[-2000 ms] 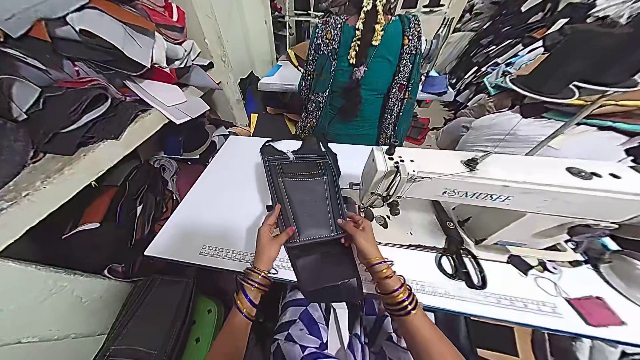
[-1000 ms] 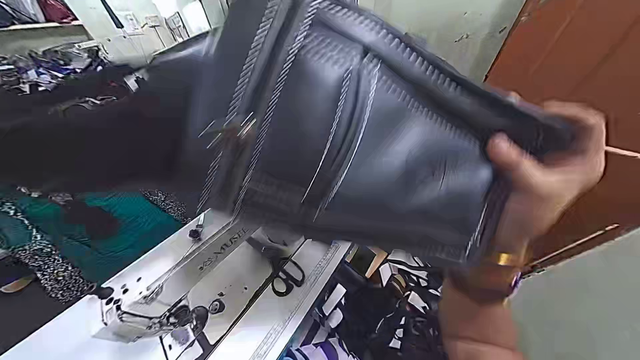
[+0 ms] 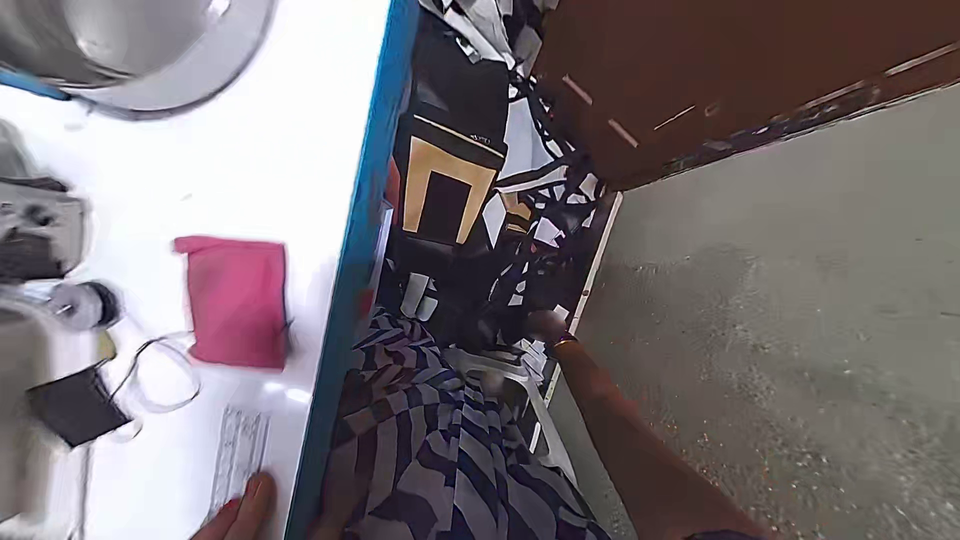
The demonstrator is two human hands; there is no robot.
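Observation:
The fingertips of my left hand rest on the white sewing table, at the lower end of a printed ruler scale; the rest of that hand is out of view. My right hand, dark and blurred, reaches down beside the seat among black and white scraps; whether it holds anything cannot be told. Above it in the view lies a black piece with a tan panel. On the table are a pink fabric piece and a small black piece.
A blue table edge runs beside my patterned clothing. A white plastic chair part is near my right arm. Metal machine parts and a round metal part stand on the table. A brown panel meets the grey floor or wall.
The view has swung strongly down and sideways. The black stitched piece, between both hands at first and later gripped by my right hand, is no longer identifiable. My right hand is now down by the scraps.

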